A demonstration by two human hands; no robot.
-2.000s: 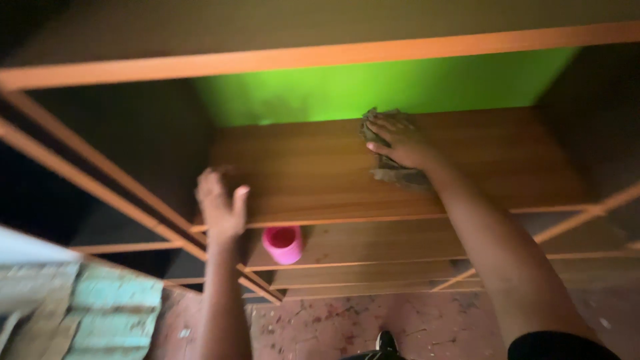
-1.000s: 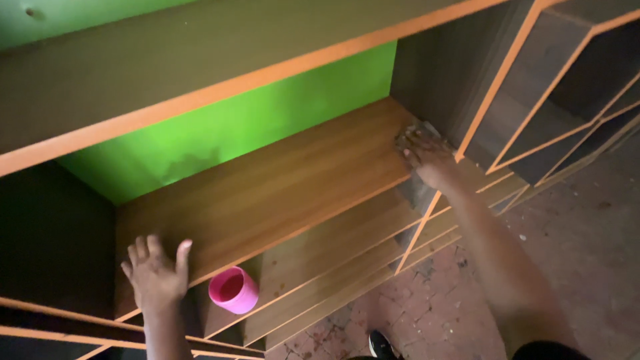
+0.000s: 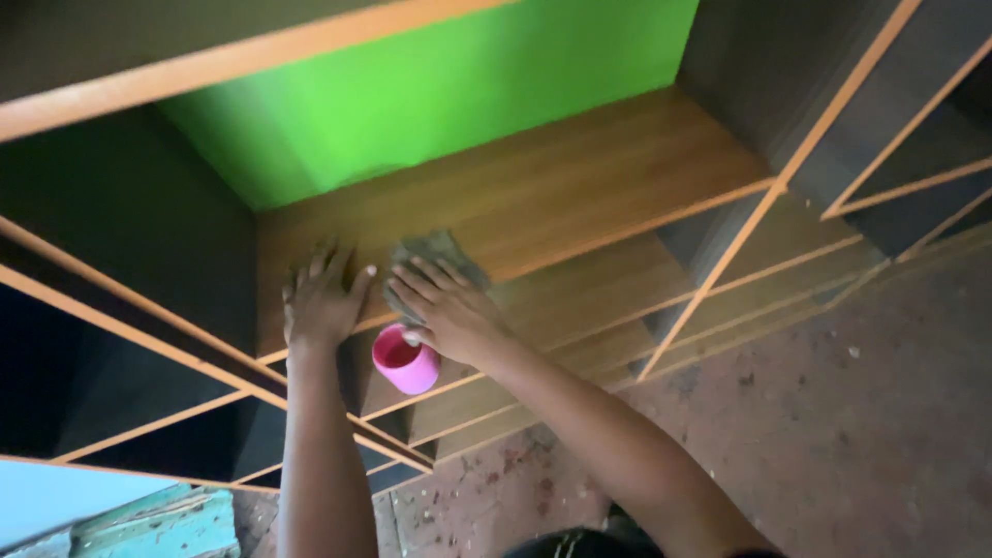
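Observation:
My right hand [image 3: 449, 310] presses a grey cloth [image 3: 438, 252] onto a brown wooden shelf board [image 3: 589, 194], near its front edge. To its left, my left hand [image 3: 322, 294] rests on the same board with fingers spread and nothing in it. A pink plastic cup [image 3: 407, 360] stands on the lower shelf, just below the front edge between my two wrists; my right thumb overlaps its rim from this view. Behind the board is a bright green back panel [image 3: 465, 101].
Dark side panels [image 3: 139, 225] with orange-brown edges bound the compartment, and an upper shelf edge [image 3: 232, 66] crosses above. More compartments lie both sides. The reddish floor [image 3: 814, 403] bears debris; a worn turquoise piece [image 3: 163, 527] lies lower left.
My right hand and the cloth have moved from the right end of the board to the left, beside my left hand. The left hand stays near the board's left end.

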